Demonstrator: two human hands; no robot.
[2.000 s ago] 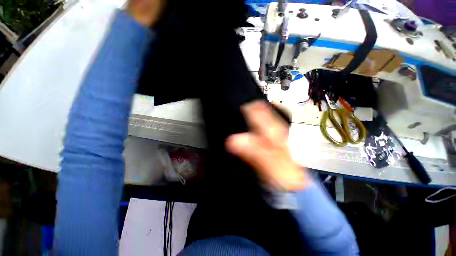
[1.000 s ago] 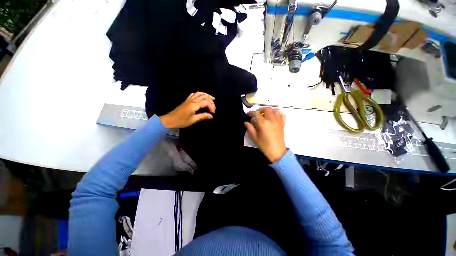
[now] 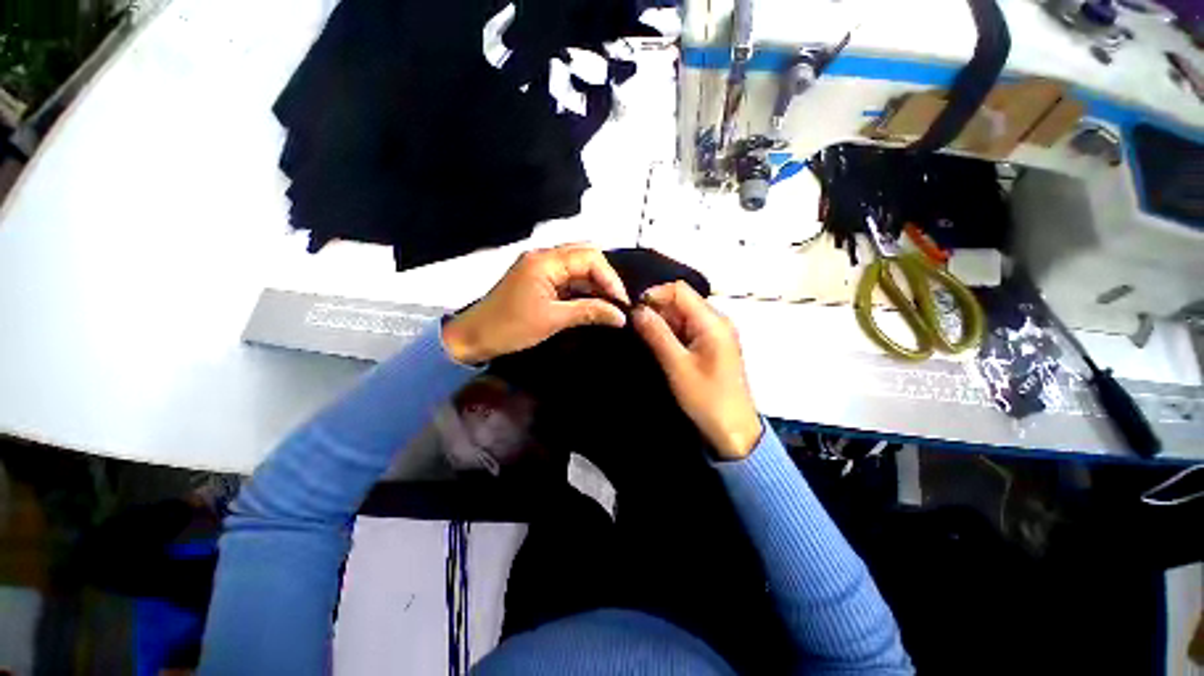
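Observation:
A black garment panel [image 3: 621,396] hangs from the table edge into the lap, its upper end lying on the table below the machine head. My left hand [image 3: 544,306] pinches the panel's upper part between thumb and fingers. My right hand [image 3: 697,354] pinches it close beside, the fingertips of both hands almost touching. The exact edge held is hidden by the fingers. A white label [image 3: 592,483] shows on the cloth in the lap.
A stack of black cut panels [image 3: 423,145] with white labels [image 3: 574,82] lies beyond my hands. The sewing machine head [image 3: 753,178] stands right of it. Yellow scissors [image 3: 918,306], black strips [image 3: 911,198], a crinkled plastic bag [image 3: 1023,363] and a black-handled tool [image 3: 1125,412] lie right.
Both hands have come together and now pinch the cloth at one spot. The panel has separated from the stack, its upper end drawn down toward the table edge.

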